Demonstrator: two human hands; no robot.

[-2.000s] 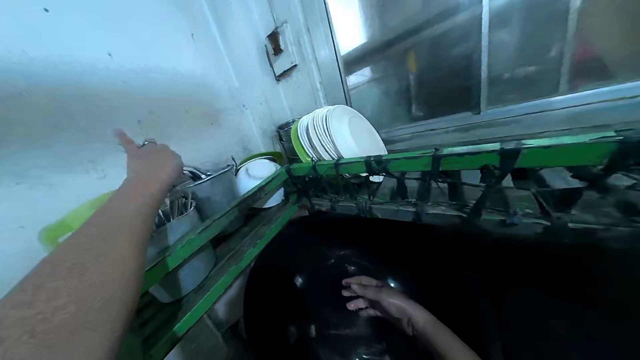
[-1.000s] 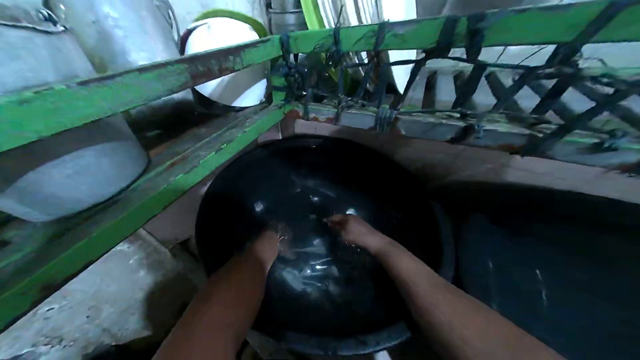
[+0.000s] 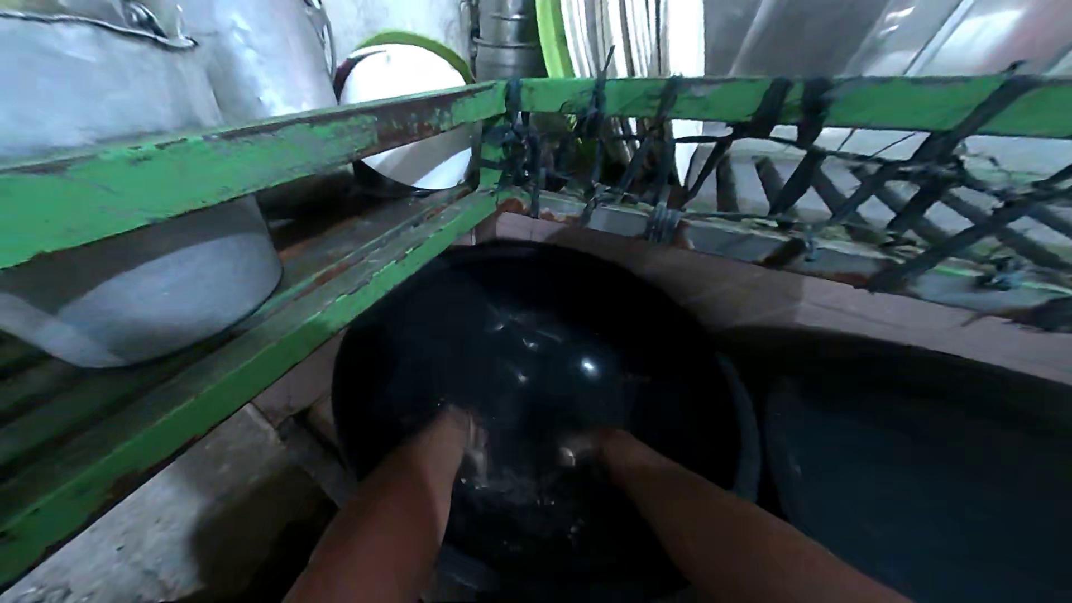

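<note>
A large round black tub (image 3: 536, 276) full of dark water is in the middle of the head view. Both my hands are dipped in it, side by side and apart. My left hand (image 3: 461, 423) is at the water left of centre, its fingers under the surface. Right of it, my right hand (image 3: 590, 448) is likewise mostly under the water. Ripples and glints show between and in front of them. Whether either hand holds something below the surface is hidden.
A green painted rack (image 3: 335, 314) runs along the left, bearing a metal pot (image 3: 167, 285) and a white bowl (image 3: 414, 75). White plates (image 3: 624, 42) stand upright behind the rail. Black strips lace the rail (image 3: 904, 105) at the back. Another dark tub (image 3: 913, 477) is at the right.
My left hand, over the rack two seconds ago, has come down into the tub's water. My right hand, above the tub before, is also in the water. The view has tilted down strongly.
</note>
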